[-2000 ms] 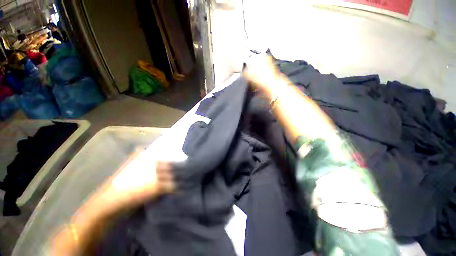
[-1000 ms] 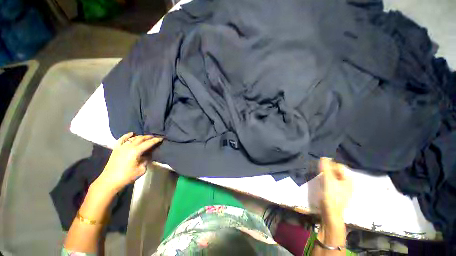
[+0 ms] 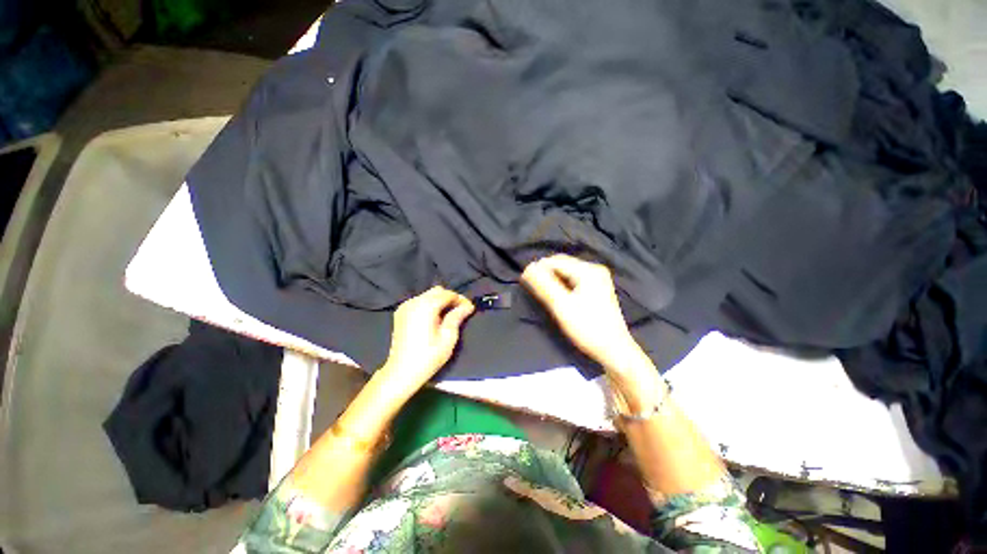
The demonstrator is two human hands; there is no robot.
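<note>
A dark navy garment [image 3: 541,119] lies spread over the white table, with its waistband [image 3: 357,330] along the near side. A small dark label with white marks [image 3: 491,302] shows inside the waistband, between my hands. My left hand [image 3: 431,330] pinches the cloth just left of the label, fingertips together. My right hand [image 3: 574,303] is curled at the waistband just right of the label, fingers closed on the cloth. I cannot tell whether a small tool is inside the right fist.
A heap of dark garments [image 3: 920,357] lies at the right and hangs over the table's edge. A large pale bin [image 3: 65,325] stands left, with a dark garment [image 3: 200,422] in it. The white table's worn edge [image 3: 801,465] runs near my body.
The garment was being pulled across and now lies flat. My left hand has moved right along the waistband. My right hand has come up and left onto the cloth beside the label.
</note>
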